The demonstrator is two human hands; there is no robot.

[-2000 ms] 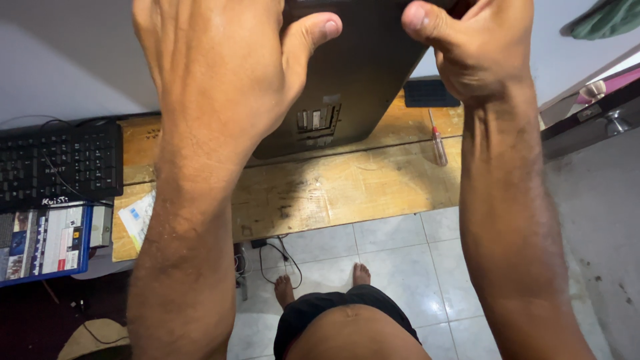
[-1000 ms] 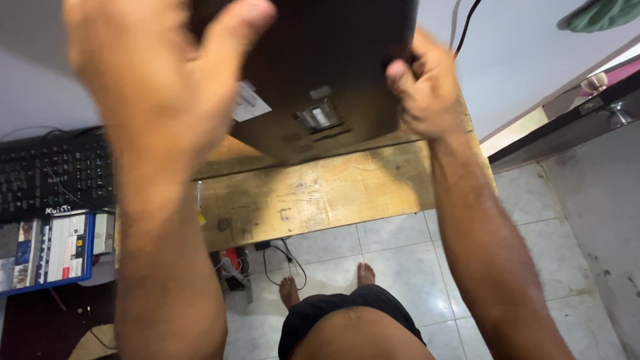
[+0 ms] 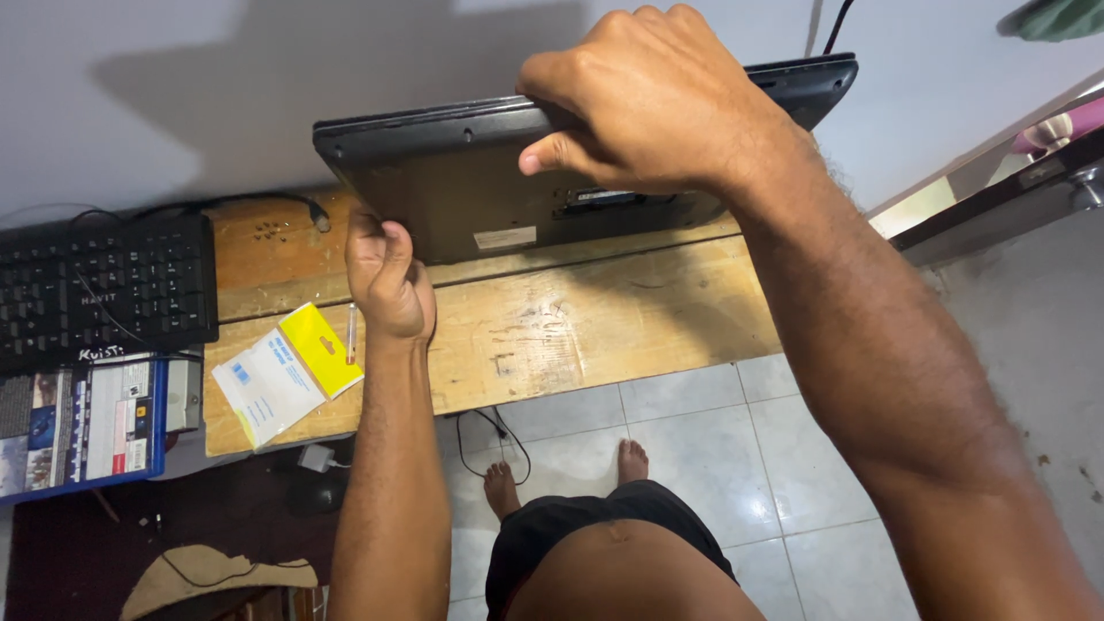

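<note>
A black laptop [image 3: 483,190] is held tilted on its long edge over the wooden bench, its underside toward me. That underside has a small label and an uncovered compartment [image 3: 604,198] near the middle. My left hand [image 3: 392,276] grips the laptop's lower left corner, thumb on the near side. From above, my right hand [image 3: 638,103] clasps the upper long edge, with the thumb over the underside and the other fingers behind it. Several small screws [image 3: 271,231] lie on the bench to the left, near a cable plug [image 3: 321,217].
Left on the wooden bench [image 3: 517,345] are a black keyboard [image 3: 103,285], a yellow-and-white packet [image 3: 285,379] and a slim clear tube [image 3: 351,335]. A blue game case [image 3: 95,431] lies below the keyboard. The wall stands behind; a door [image 3: 992,198] is at right.
The laptop has turned so that a long edge is now on top. My right hand has moved from its right side to that upper edge; my left hand has moved down to the lower left corner.
</note>
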